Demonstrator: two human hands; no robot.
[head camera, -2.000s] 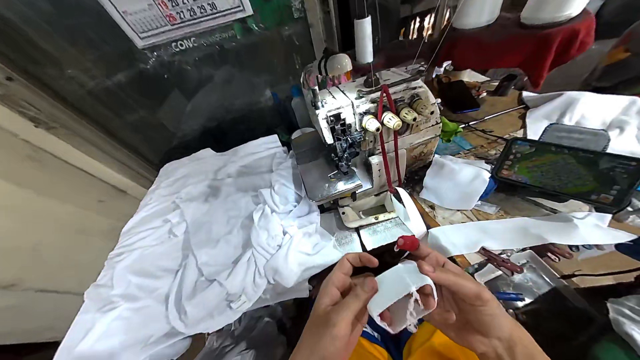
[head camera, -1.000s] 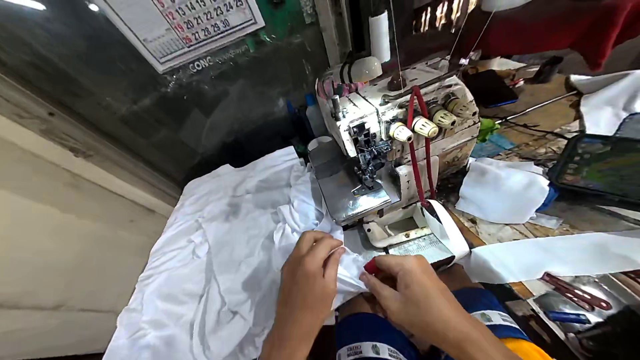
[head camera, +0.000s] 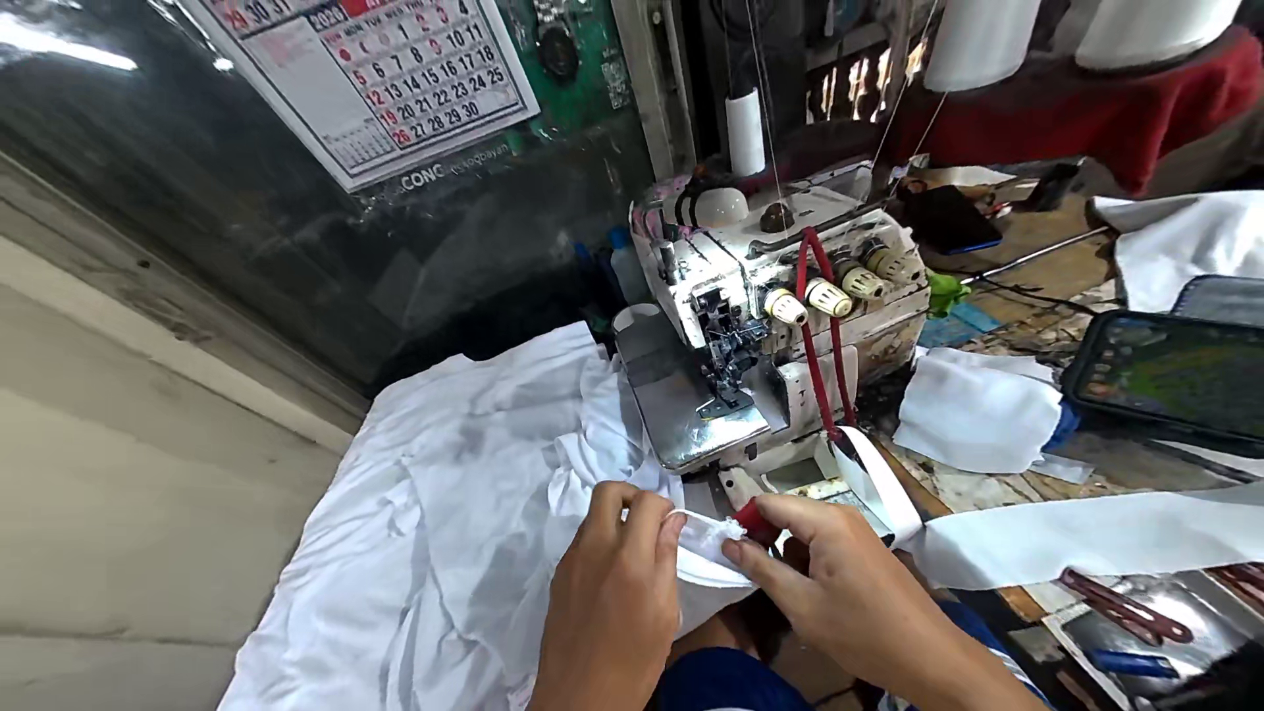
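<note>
My left hand (head camera: 617, 583) pinches the edge of a white fabric band (head camera: 706, 553) between thumb and fingertips. My right hand (head camera: 829, 573) grips the same band's right side, its thumb on a frayed seam, with a small red object (head camera: 758, 521) at its fingers. Both hands are low, in front of the serger sewing machine (head camera: 780, 306), whose metal bed plate (head camera: 701, 420) is just above them. A large heap of white cloth (head camera: 444, 523) spreads left of and behind my left hand. A red strap (head camera: 820, 346) hangs over the machine's tension dials.
A long white fabric strip (head camera: 1096, 538) runs to the right. White fabric pieces (head camera: 978, 410), a phone (head camera: 1165, 380) with a lit screen and red-handled snips (head camera: 1126, 607) lie right of the machine. Thread cones (head camera: 983, 44) stand behind; a calendar (head camera: 395, 79) hangs at the back left.
Two seconds ago both hands held a white fabric loop open above my lap. It is now held flatter, beside the white cloth heap. The view has shifted.
</note>
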